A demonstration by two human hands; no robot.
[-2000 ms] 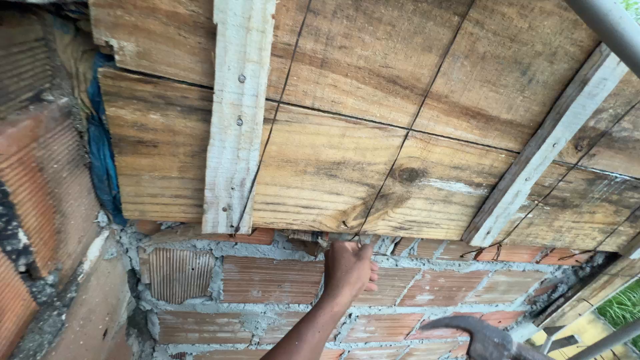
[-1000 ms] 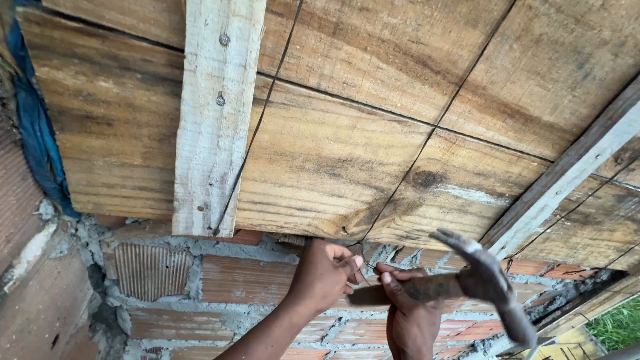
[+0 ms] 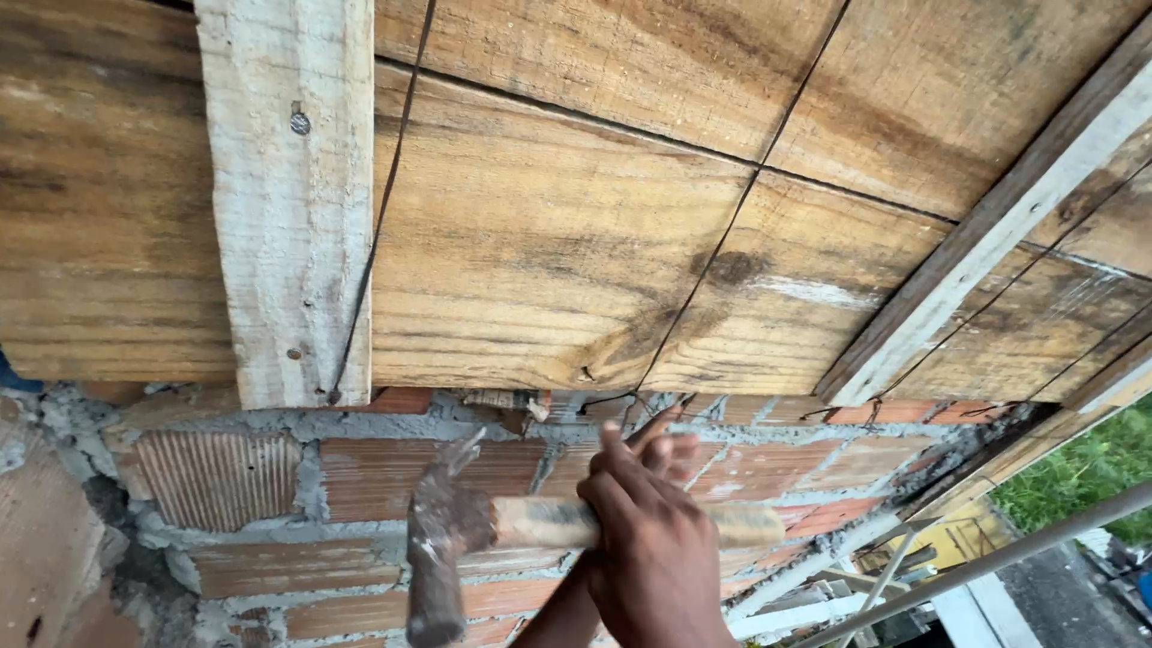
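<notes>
My right hand (image 3: 652, 531) grips the wooden handle of a claw hammer (image 3: 450, 531), held crosswise with its blurred metal head to the left. Behind it, my left hand (image 3: 670, 450) is mostly hidden; its fingers are close to the twisted end of a tie wire (image 3: 637, 396) at the lower edge of the wooden formwork boards (image 3: 540, 261). Whether those fingers hold the wire cannot be seen. The wire runs up across the boards. The hammer is in front of a hollow clay brick wall (image 3: 432, 477) with grey mortar joints.
A whitish wooden batten (image 3: 292, 216) is nailed across the boards at the left, and another batten (image 3: 990, 234) slants at the right. More wires stick out along the boards' lower edge. A metal pole (image 3: 999, 558) crosses the lower right, with grass and lumber beyond it.
The hammer head, at the right one second ago, now points left in my right hand. Two seconds ago only my left hand was at the wire, with the hammer partly in view at lower right.
</notes>
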